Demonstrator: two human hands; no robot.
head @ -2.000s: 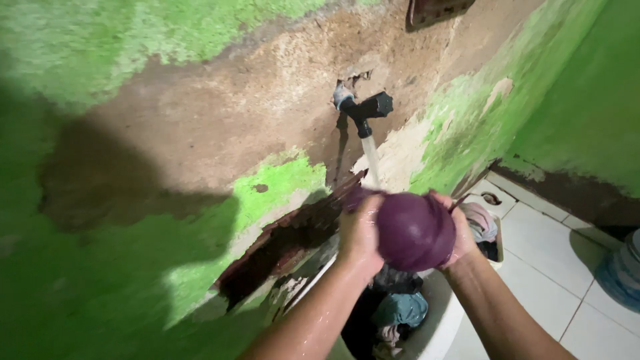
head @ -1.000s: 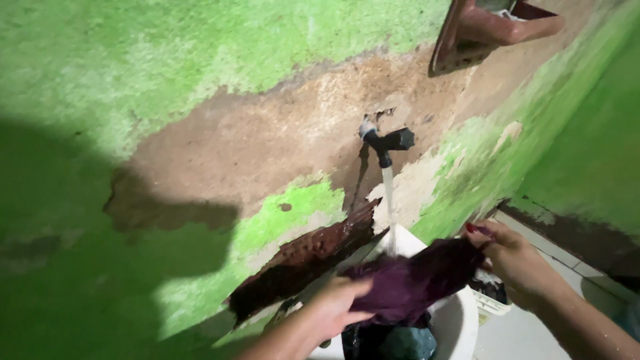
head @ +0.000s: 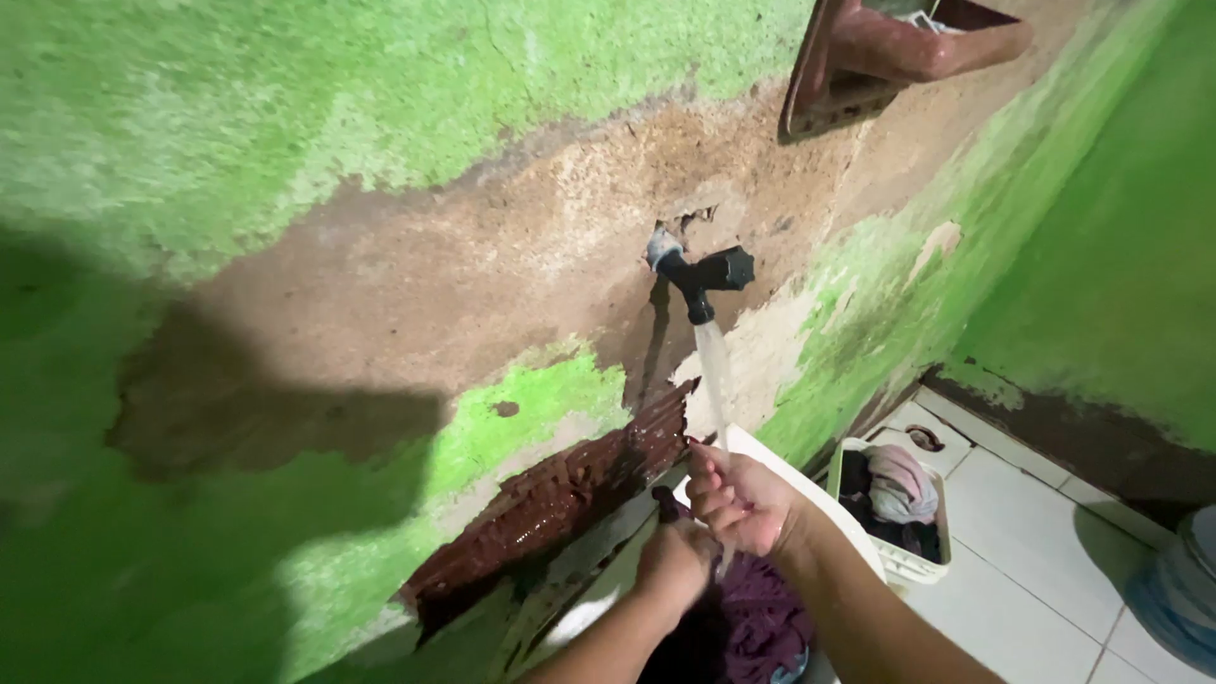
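Note:
Water runs from a black plastic tap (head: 705,275) on the wall down onto my hands. My left hand (head: 676,560) is closed on part of a wet dark purple cloth (head: 765,613), a dark end of which pokes up above the fist. Beside it, under the stream, my right hand (head: 746,499) has its palm turned up and its fingers curled; whether it grips any cloth I cannot tell. The rest of the cloth hangs into a white tub (head: 803,484) below, where a bit of light blue fabric shows at the bottom edge.
A pale plastic basket (head: 917,565) with dark and pinkish clothes stands on the white tiled floor (head: 1021,570), near a floor drain (head: 923,438). At the right edge is a bluish translucent container (head: 1178,598). A reddish-brown wall holder (head: 893,52) juts out above the tap.
The purple cloth, bunched as a rounded bulge and then stretched between both hands, now hangs low in the tub. My hands have come close together under the running water.

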